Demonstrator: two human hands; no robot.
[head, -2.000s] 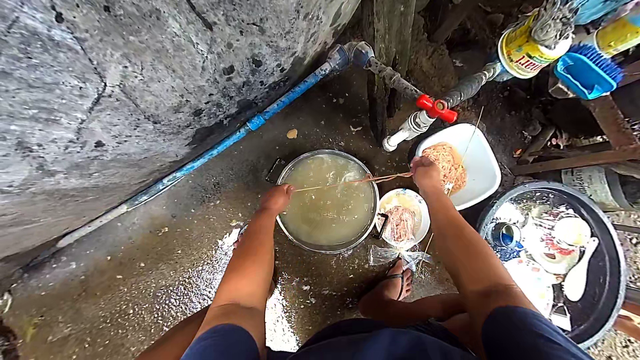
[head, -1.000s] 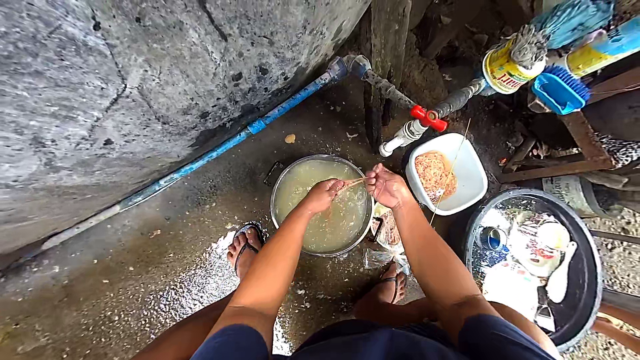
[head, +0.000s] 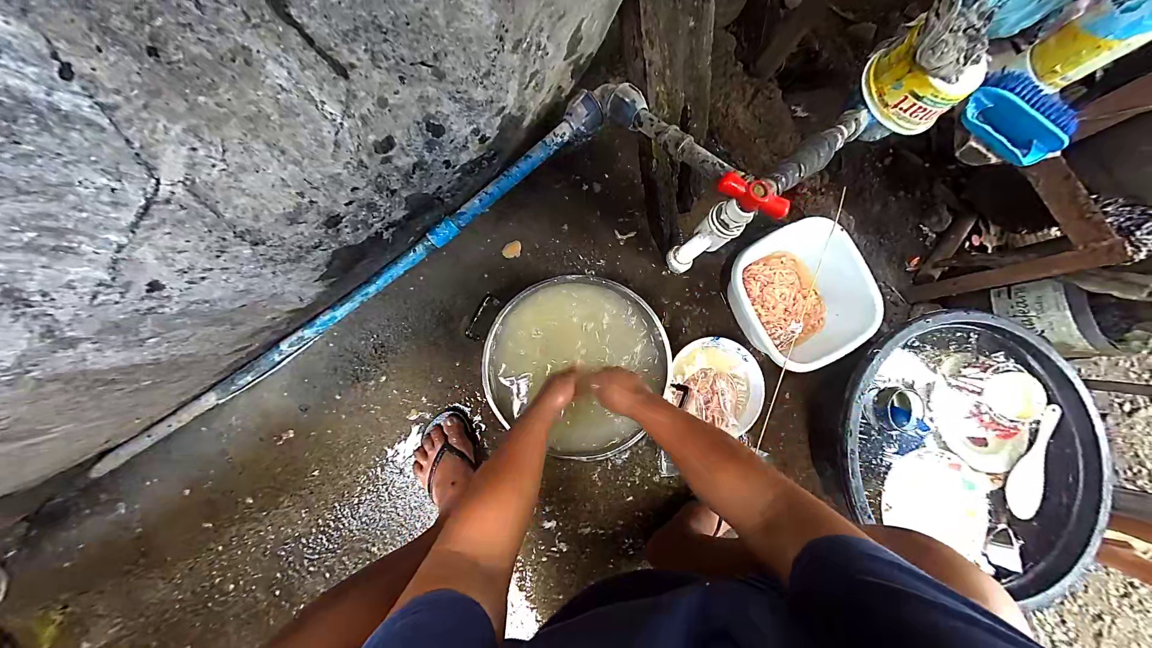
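A round metal pot (head: 576,315) of cloudy yellowish water stands on the wet ground. Over its lower part my left hand (head: 560,389) and my right hand (head: 619,391) are close together, both blurred; whether something thin is between the fingers cannot be made out. Right of the pot, a small white bowl (head: 754,378) holds pale pink strands that look like intestines and what seems to be a clear plastic bag. Further up, a white basin (head: 855,301) has a heap of pinkish strands (head: 781,297) in it. A thin stick (head: 814,279) lies across this basin.
A white faucet (head: 711,236) with a red handle juts out above the pot. At right, a large black tub (head: 1100,486) holds dishes, a mug and a white rice spoon (head: 1030,468). A blue pipe (head: 445,229) runs along the concrete wall (head: 180,180). A blue brush (head: 1017,121) is at upper right.
Two seconds ago my hands were wide apart with a long thin strand stretched between them. They came together above the pot and are now lower, over its near part.
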